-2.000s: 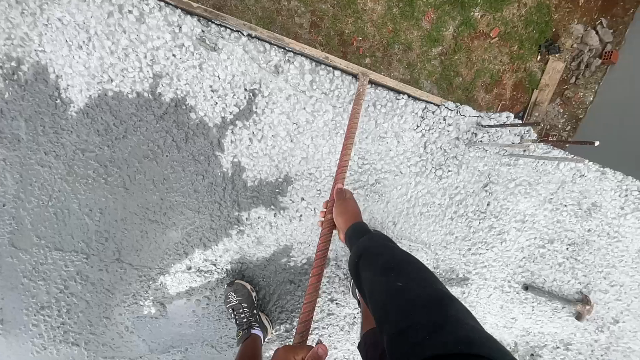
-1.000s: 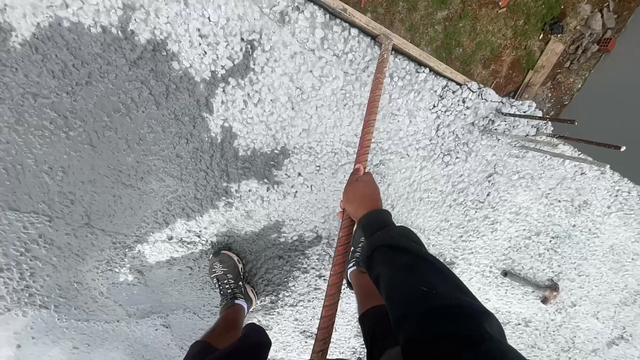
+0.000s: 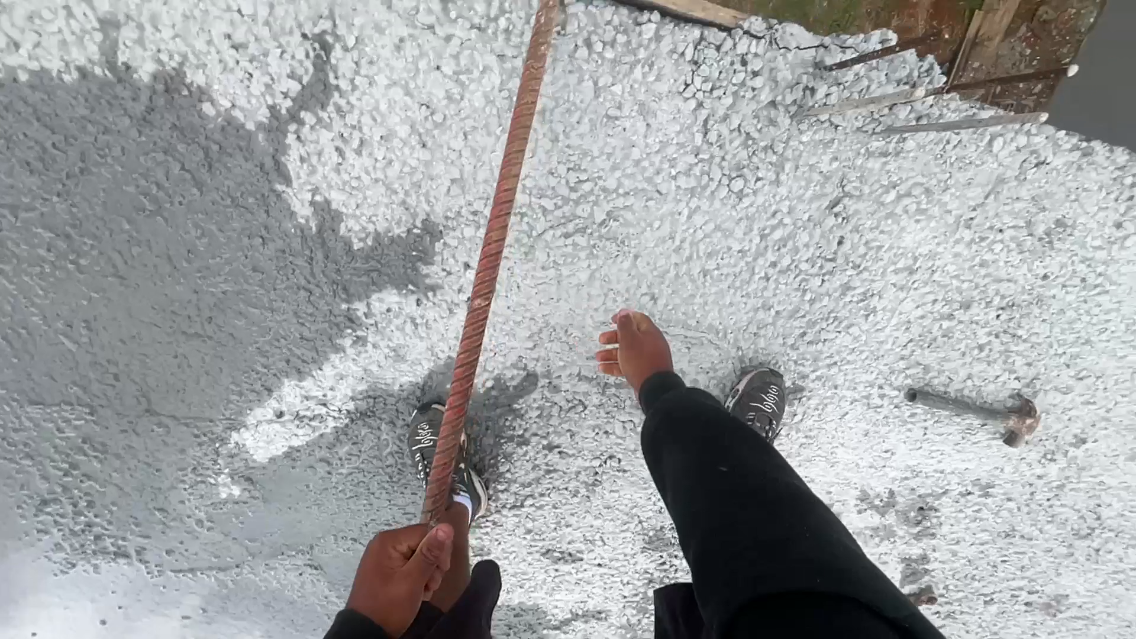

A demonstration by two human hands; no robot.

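Observation:
My left hand is closed around the near end of a long, rusty, ribbed steel rebar rod, which runs up and slightly right past the top edge of the view. My right hand is off the rod, to its right, with fingers apart and slightly curled, holding nothing. Under both hands lies a rough, pebbly surface, whitish with a large grey patch at the left. The rod's far end is out of view.
A hammer lies at the right. Several thin bars stick out at the surface's upper right edge, near a wooden board and bare soil. My shoes stand on the pebbly surface, the left one partly behind the rod.
My right hand, on the rod in both earlier frames, has let go and is now to its right. My left hand has come back into view on the rod's near end. The view has shifted.

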